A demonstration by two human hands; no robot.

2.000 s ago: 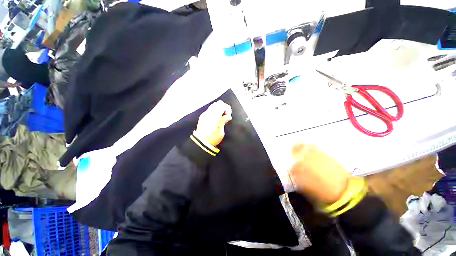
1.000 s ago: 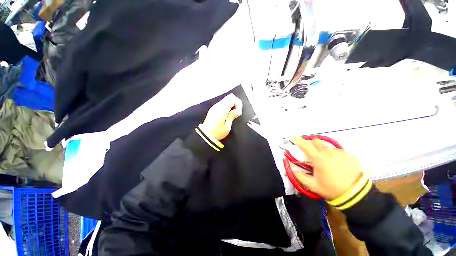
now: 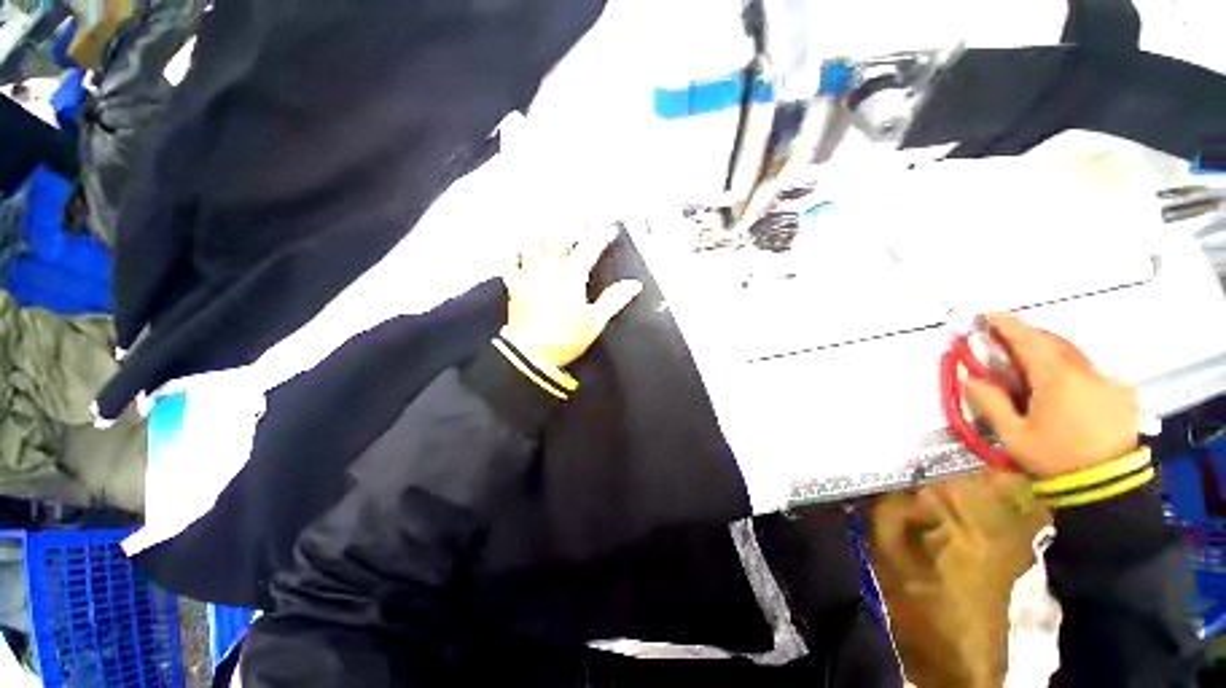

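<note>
A black fabric panel (image 3: 645,444) lies over the left of the white table and the lap, with a pale frayed strip (image 3: 764,578) along its lower right edges. My left hand (image 3: 558,303) rests on its upper part with fingers spread, left of and below the needle area. My right hand (image 3: 1055,403) is over the table's front right and holds the red-handled scissors (image 3: 963,403); the fingers hide much of them. White cloth (image 3: 390,289) lies between the panel and a larger black cloth (image 3: 336,148) at upper left.
The white sewing machine with a blue stripe (image 3: 699,97) stands at top centre, slightly blurred. A black strip (image 3: 1008,97) lies behind it at right. A measuring tape (image 3: 861,484) runs along the front edge. A blue crate (image 3: 101,605) and heaped clothes (image 3: 61,390) are at left, brown material (image 3: 941,565) below the table.
My right hand took the scissors from the table, brought them to the panel's edge, then moved right with them. My left hand's fingers, earlier curled on the panel, are now spread.
</note>
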